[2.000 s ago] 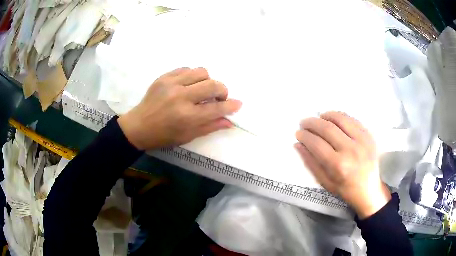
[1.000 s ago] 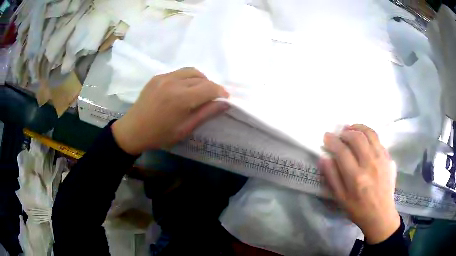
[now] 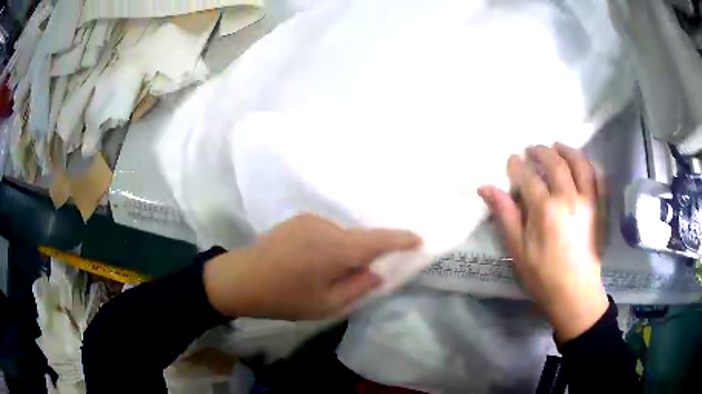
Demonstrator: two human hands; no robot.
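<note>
A white cloth (image 3: 369, 123) is spread over the middle of the pale table (image 3: 146, 165), partly blurred and overexposed. My left hand (image 3: 315, 265) grips the cloth between thumb and fingers near the front edge, and a blurred fold hangs over the edge below it. My right hand (image 3: 550, 212) is at the cloth's right edge, fingers bent and thumb apart from them. Whether its fingertips pinch the cloth is unclear.
A ragged pile of cream cut pieces (image 3: 115, 69) with brown paper bits lies at the left. A lower bundle (image 3: 61, 323) sits below a yellow bar (image 3: 92, 264). Bunched pale cloth (image 3: 439, 338) hangs below the table edge. Shiny metal machine parts (image 3: 654, 215) are at the right.
My left hand has moved right and toward the front edge with the cloth. My right hand has moved slightly up. The cloth has shifted, baring the table at the right.
</note>
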